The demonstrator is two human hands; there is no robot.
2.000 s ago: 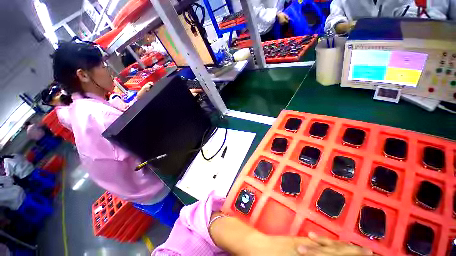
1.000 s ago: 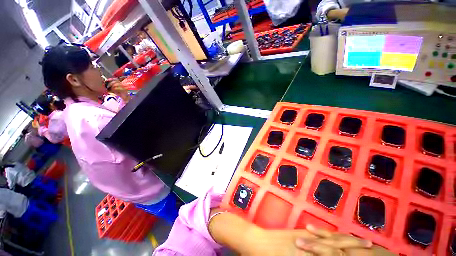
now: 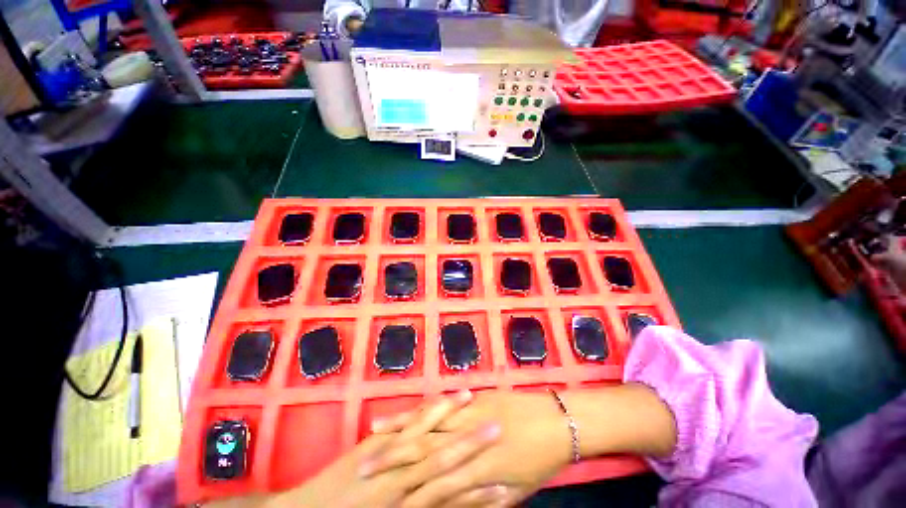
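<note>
A red-orange tray (image 3: 382,377) holds dark smartwatches (image 3: 395,346) in its three back rows. One watch with a lit screen (image 3: 226,449) sits in the front-left pocket, with an empty pocket beside it. My left hand (image 3: 382,466) comes from the bottom left and my right hand (image 3: 507,437) from the right. They lie over each other, fingers crossed, on the tray's front pockets. I see nothing held in either hand. The hands hide part of the front row; my right sleeve partly covers the watch at the right end of the third row.
Behind the tray stand a test instrument (image 3: 427,94), a pen holder (image 3: 334,91) and a small white display (image 3: 437,148). Yellow and white papers (image 3: 109,437) with a pen (image 3: 136,382) lie left, by a black cable. Another tray (image 3: 646,79) lies beyond; a red-brown fixture (image 3: 830,238) stands right.
The view has swung right and down, so the tray now lies centrally and the pink-clothed worker at left is out of view. My right forearm has come into view; the hands remain together.
</note>
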